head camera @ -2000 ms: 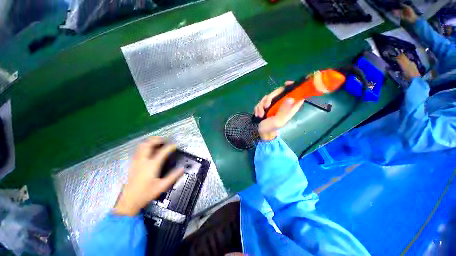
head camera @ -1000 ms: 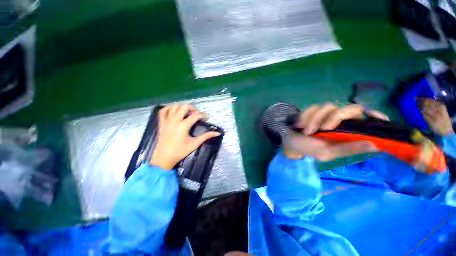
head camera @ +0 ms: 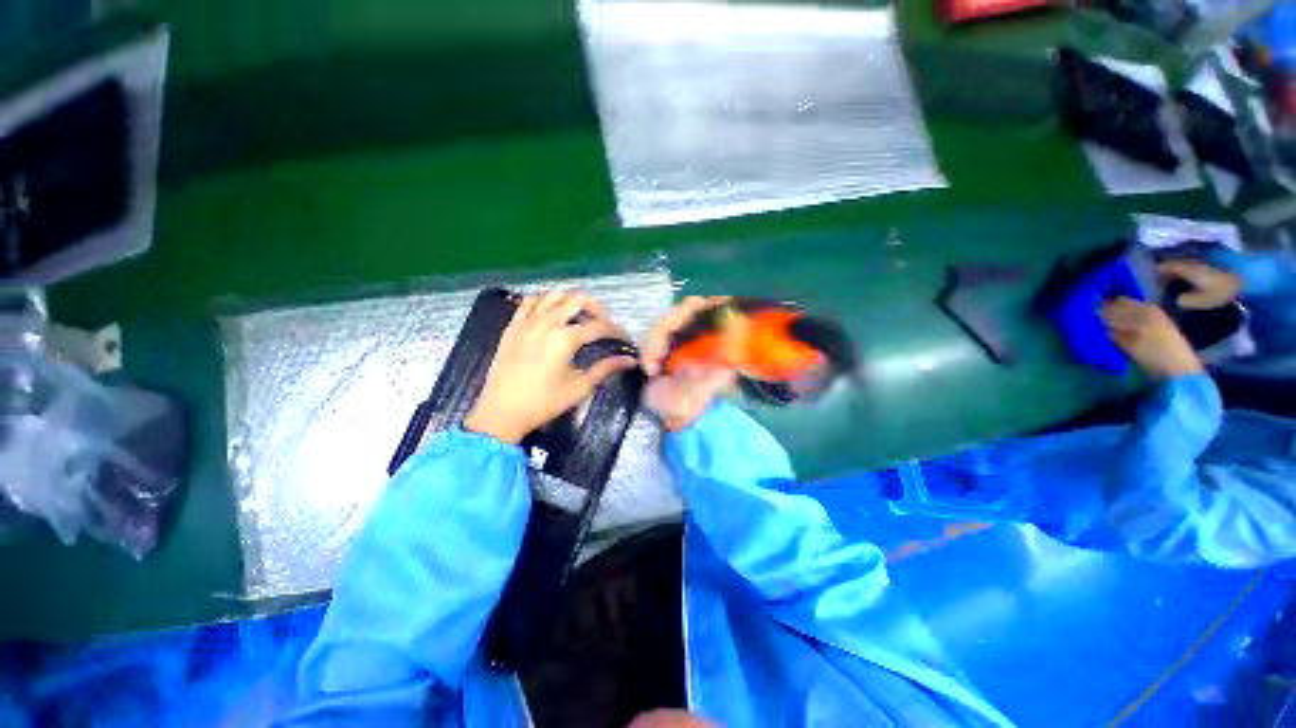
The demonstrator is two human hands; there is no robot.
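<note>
The black plastic housing [head camera: 569,481] lies at a slant over the near edge of a silvery bubble-wrap sheet [head camera: 306,441], its lower end past the bench edge. My left hand [head camera: 540,363] grips its upper end. My right hand [head camera: 688,373] holds the orange and black electric screwdriver [head camera: 760,349], blurred, at the housing's upper right corner. The driver tip and any screw are hidden by my fingers. The round mesh dish cannot be made out behind the hand and driver.
Another bubble-wrap sheet [head camera: 760,121] lies ahead. A thin black bracket [head camera: 975,316] and a blue bin [head camera: 1094,306] are at right, with another person's hands [head camera: 1154,334] there. A clear plastic bag [head camera: 100,448] and a dark housing on a sheet [head camera: 64,178] are at left.
My right hand has brought the screwdriver left from beside the dish to the housing's corner. My left hand stays on the housing. The view has shifted, and the other person's hands are at the blue bin.
</note>
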